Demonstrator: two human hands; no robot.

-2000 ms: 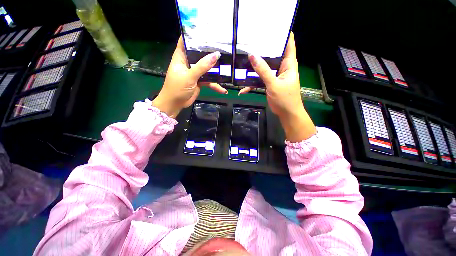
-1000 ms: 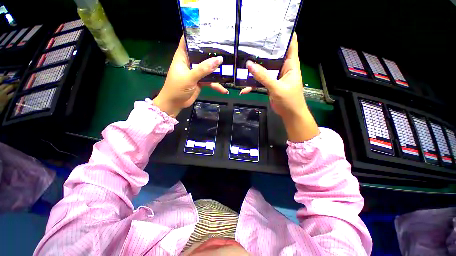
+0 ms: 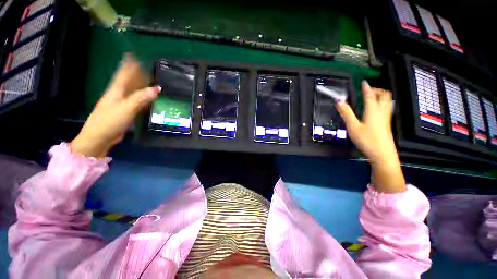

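Observation:
A black phone tray (image 3: 248,143) lies on the green-matted bench in front of me, with a row of several smartphones in its slots. The leftmost phone (image 3: 173,98) has a greenish picture with white buttons below. The two middle phones and the rightmost phone (image 3: 329,109) show dark screens with small white buttons near the bottom. My left hand (image 3: 117,109) is blurred, fingers apart, with the thumb near the leftmost phone's left edge. My right hand (image 3: 371,122) is open at the tray's right end, thumb by the rightmost phone. Neither hand holds anything.
Black trays of lit list-screen phones stand at the left (image 3: 27,60) and right (image 3: 428,98). A metal-edged strip (image 3: 234,41) runs along the bench's far side. A yellow-green tube (image 3: 99,12) is at the far left. A purple-covered item (image 3: 460,223) shows at the lower right.
The two phones held up earlier now lie in the tray's outer slots. My hands have let go, lowered and moved apart. The view has tilted down.

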